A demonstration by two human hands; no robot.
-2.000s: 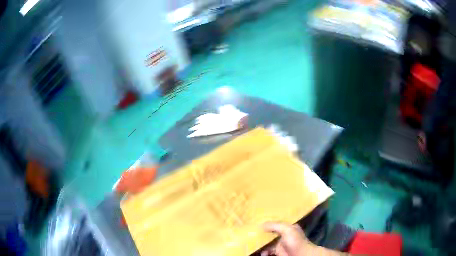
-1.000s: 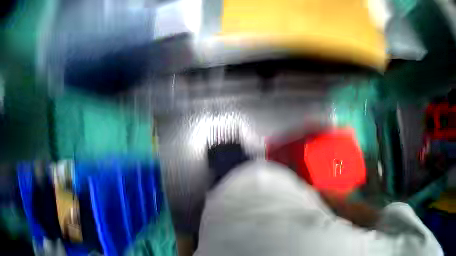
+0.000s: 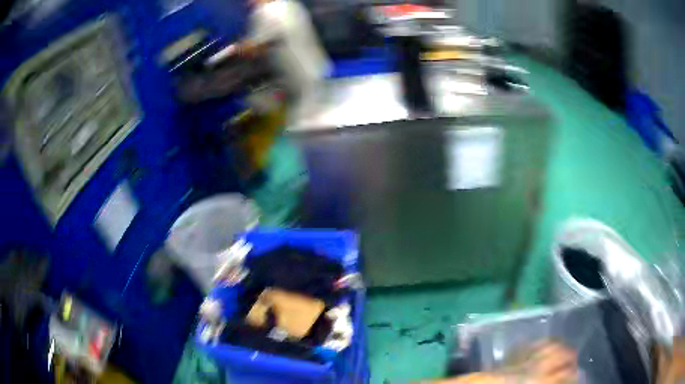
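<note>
My left hand (image 3: 552, 364) is bare and blurred at the bottom right, its forearm entering from the bottom edge. It is over a grey-black sheet stack (image 3: 518, 330) with clear film at its edge; the frame does not show whether it grips anything. A skin-coloured patch at the bottom right edge, probably my right hand (image 3: 668, 364), is cut off and blurred. A blue plastic crate (image 3: 282, 361) stands at lower centre-left, with pale rags or gloves at its rim. It holds a heap of black rubber parts (image 3: 289, 266) and a small tan cardboard piece (image 3: 293, 311).
A white bucket (image 3: 209, 229) stands behind the crate. Another white bucket (image 3: 563, 259), dark inside, stands at right beside clear plastic. A metal-sided table (image 3: 420, 202) is ahead, with a person's pale sleeve (image 3: 297, 52) behind its left end. A blue press (image 3: 158, 157) is at left.
The view has swung away from the grey table, large tan cardboard and red stool to the crate and press. My right hand, earlier at the cardboard's edge, is no longer seen there.
</note>
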